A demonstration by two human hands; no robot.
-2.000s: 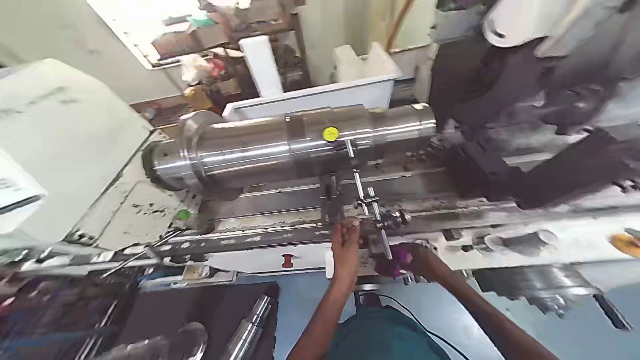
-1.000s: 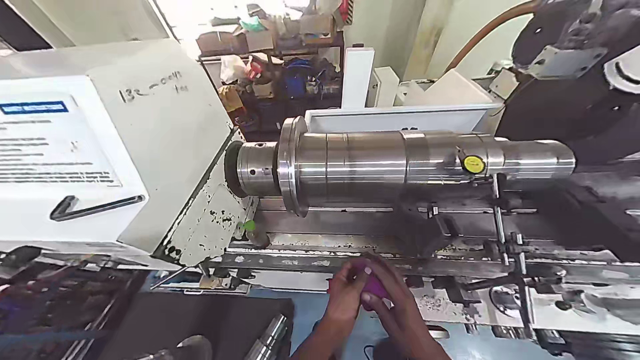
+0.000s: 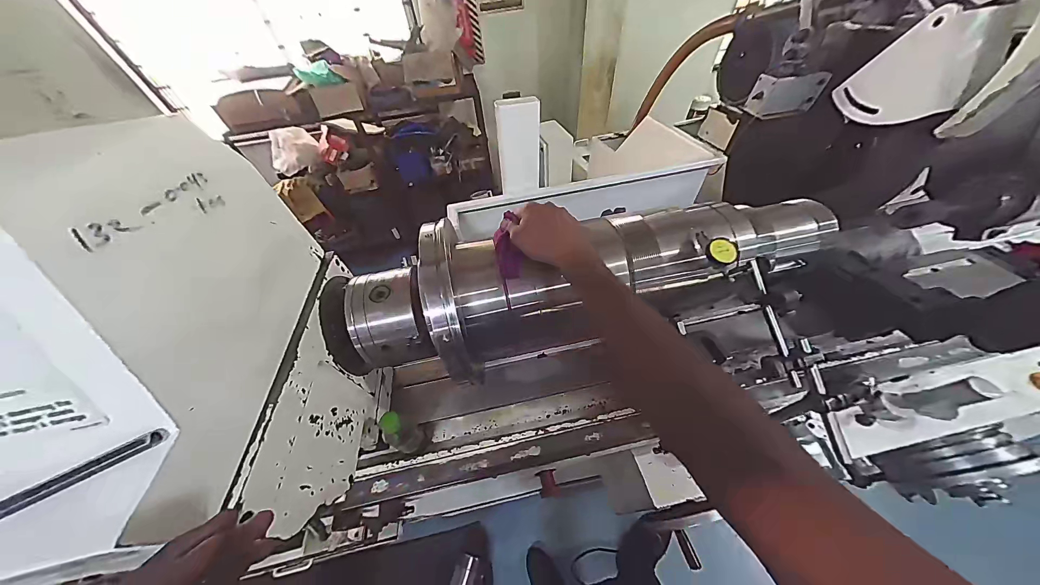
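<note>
My right hand (image 3: 552, 234) grips a purple cloth (image 3: 509, 253) against the top of a large polished steel spindle (image 3: 528, 305), just right of its flange (image 3: 445, 301). The spindle lies horizontally over the machine bed, its left end at a round chuck or faceplate (image 3: 337, 325). Farther right, a dial indicator with a yellow face (image 3: 721, 251) stands at the spindle on a rod stand (image 3: 776, 329). My left hand (image 3: 211, 544) is low at the left, by the machine's front edge, fingers apart, with nothing visible in it.
The cream machine housing (image 3: 195, 268) rises at the left. A green-capped bottle (image 3: 398, 431) stands by the bed below the chuck. Behind the spindle are a white tray (image 3: 585, 195) and shelves of boxes and rags (image 3: 349, 106). Dark machine parts and a pale guard (image 3: 918, 69) are at the right.
My hands were together around the purple cloth in front of the bed. Now my right hand has the cloth up on the spindle, and my left hand has moved away to the lower left.
</note>
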